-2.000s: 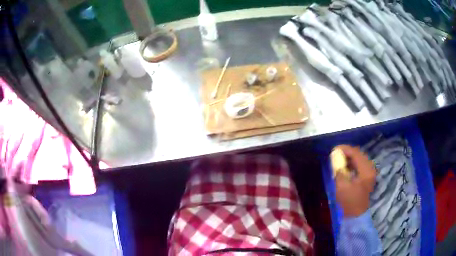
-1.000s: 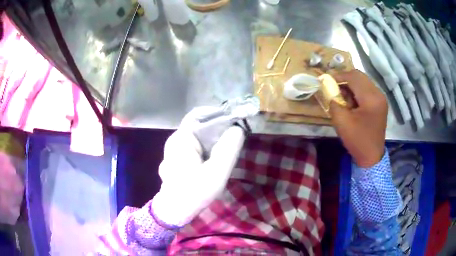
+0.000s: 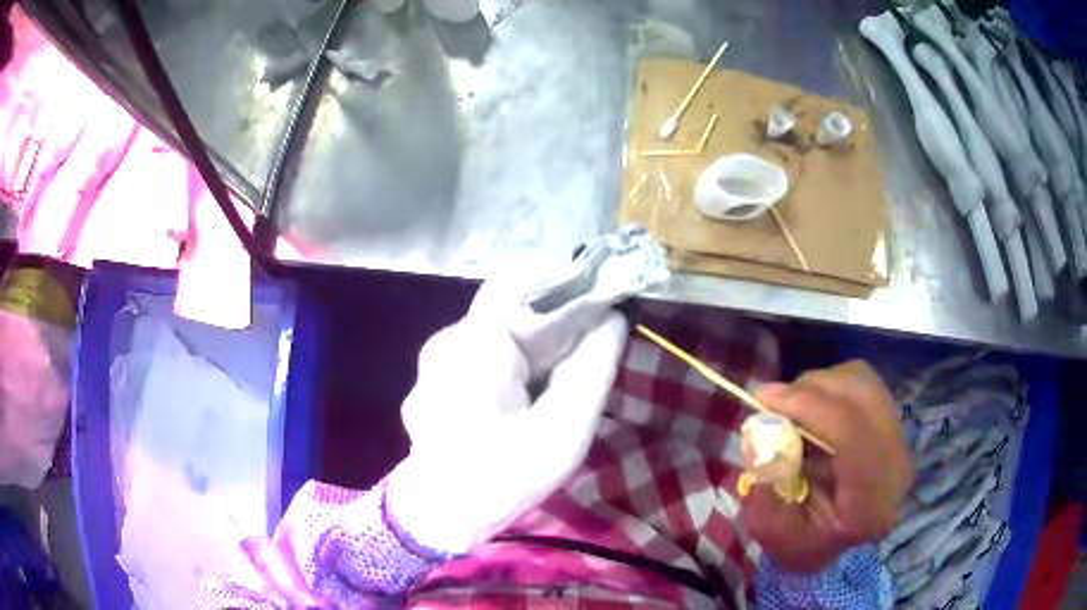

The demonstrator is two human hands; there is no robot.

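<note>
My left hand (image 3: 501, 405), in a white glove, grips a pale grey moulded part (image 3: 596, 280) with its ribbed end upward, above my lap. My right hand (image 3: 840, 459) is bare and holds a thin wooden stick (image 3: 703, 367) that slants up left, its tip close to the glove and the part. A yellowish wad (image 3: 772, 450) sits at the right thumb and fingers. A white open cup (image 3: 741, 187) with another stick in it stands on the cardboard pad (image 3: 668, 238), beside two small caps.
Rows of grey handles (image 3: 954, 155) lie at the bench's right. A blue tote (image 3: 286, 393) with pale film is at left; another, with grey parts (image 3: 954, 477), is behind my right hand. The glaring lamp box (image 3: 89, 179) and a black cable (image 3: 191, 155) are at upper left.
My right hand has moved from the cup down over the lap and now shows a stick pointing at the left hand. The left hand still holds the grey part, slightly further right in view.
</note>
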